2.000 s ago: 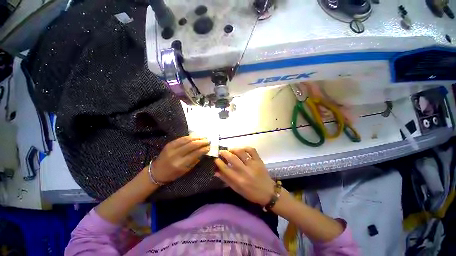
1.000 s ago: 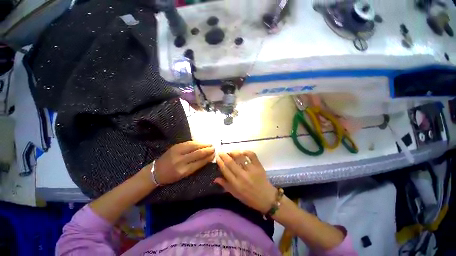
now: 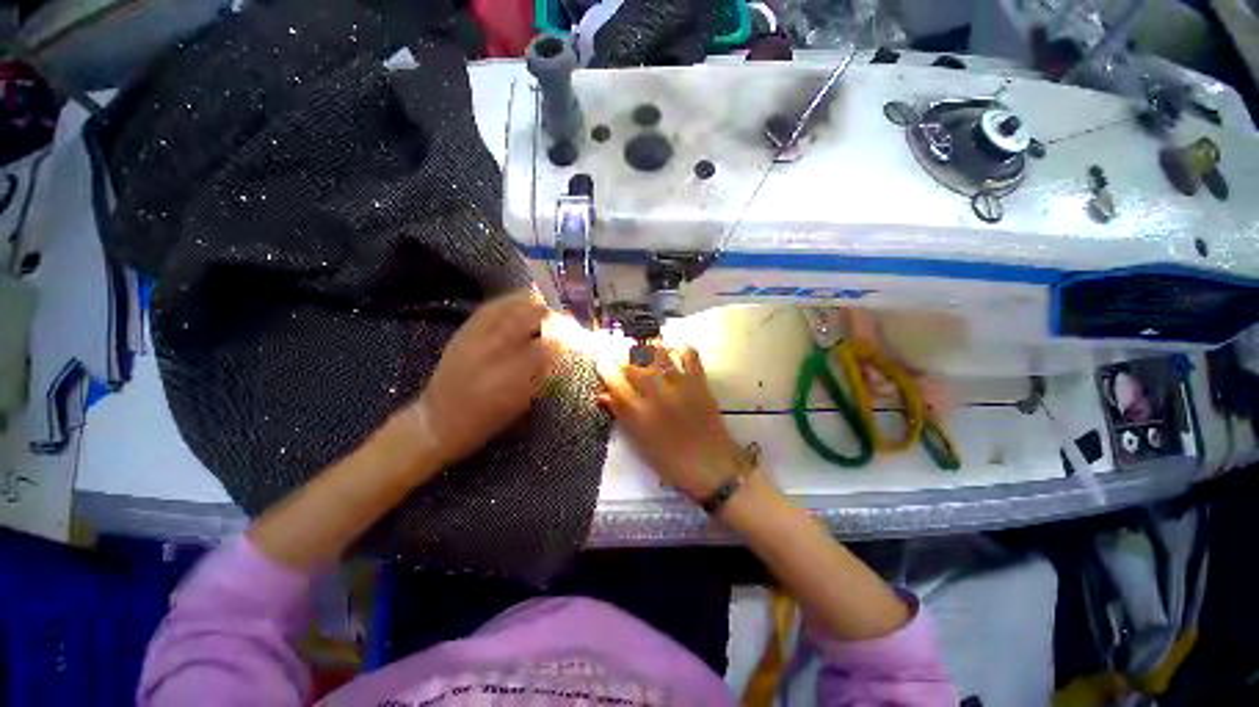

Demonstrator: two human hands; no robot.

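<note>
A large dark speckled fabric panel (image 3: 332,249) lies left of the white sewing machine (image 3: 856,180), its right edge under my hands. My left hand (image 3: 490,373) is on the fabric left of the presser foot, with its fingertips pinched at the brightly lit edge. My right hand (image 3: 670,414) is just in front of the presser foot (image 3: 643,332), with its fingertips at the needle area. The lamp glare washes out what lies between my fingertips, so the small pale piece cannot be made out clearly. Both hands touch the work at the panel's edge.
Green-handled scissors (image 3: 833,424) and yellow-handled scissors (image 3: 891,414) lie on the bed right of my right hand. A dark small-parts tray (image 3: 1143,412) is at the bed's right end. A teal basket (image 3: 736,25) with dark scraps is behind the machine. Striped trim pieces (image 3: 79,373) lie far left.
Both hands have moved forward from the table's front part to the presser foot, and the panel's front right part has shifted with them. The camera view has tilted, showing more behind the machine.
</note>
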